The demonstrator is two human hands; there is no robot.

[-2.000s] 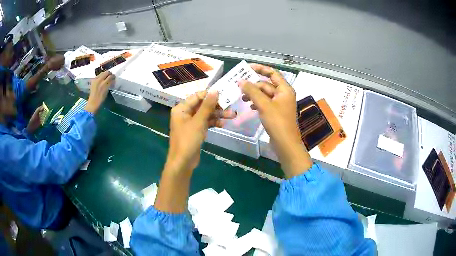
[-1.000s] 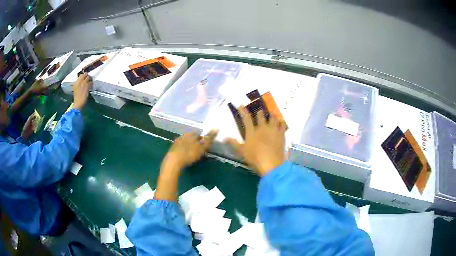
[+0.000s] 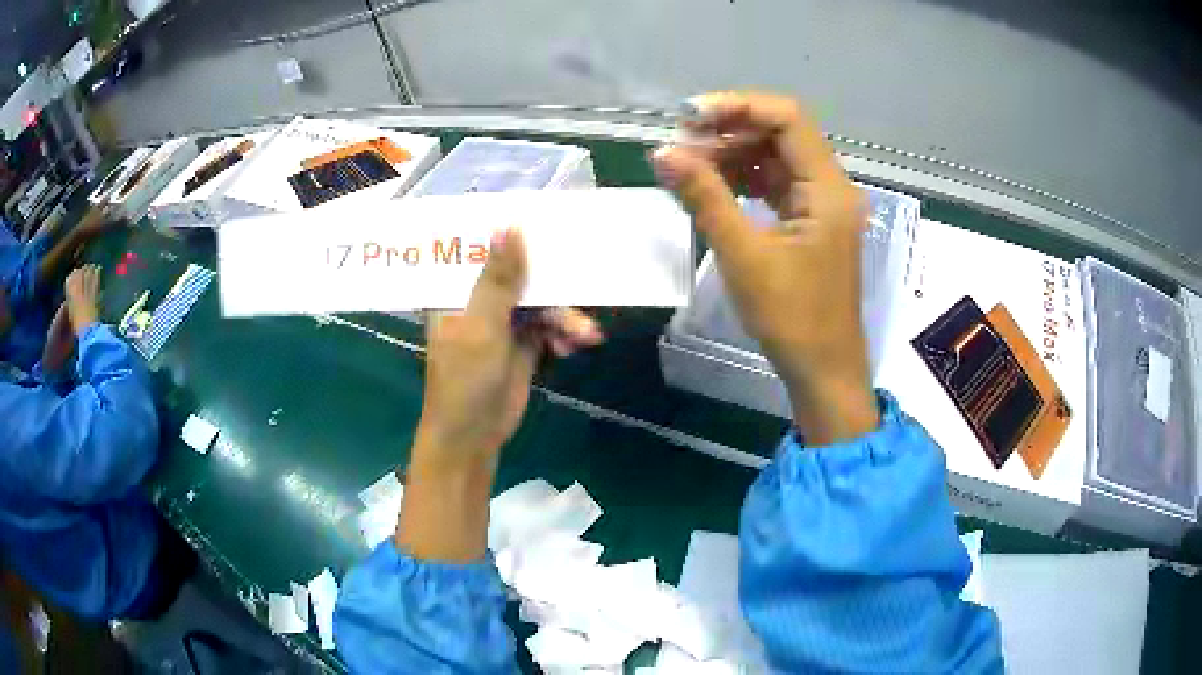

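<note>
My left hand (image 3: pixel 481 356) grips a white box lid (image 3: pixel 593 251), held up with its narrow side facing me; orange print reads "I7 Pro Max", partly covered by my thumb. My right hand (image 3: pixel 778 224) is raised at the lid's right end, thumb and forefinger pinched together. A blurred pale strip shows near its fingertips; I cannot tell whether it is held. An open box base (image 3: pixel 738 346) with a frosted surface lies behind and below my right hand. Another base (image 3: pixel 527 168) lies behind the lid.
Lids (image 3: pixel 995 475) and bases (image 3: pixel 1144 396) stand in a row along the grey wall (image 3: pixel 923 79), continuing at left (image 3: pixel 310 139). White paper scraps (image 3: pixel 560 554) and a large sheet (image 3: pixel 1074 613) lie on the near side. A coworker's blue sleeve (image 3: pixel 99 422) is at left.
My left hand has lifted a lid off the row and turned its side towards me. My right hand has risen from the lid it was touching. The boxes have shifted in view.
</note>
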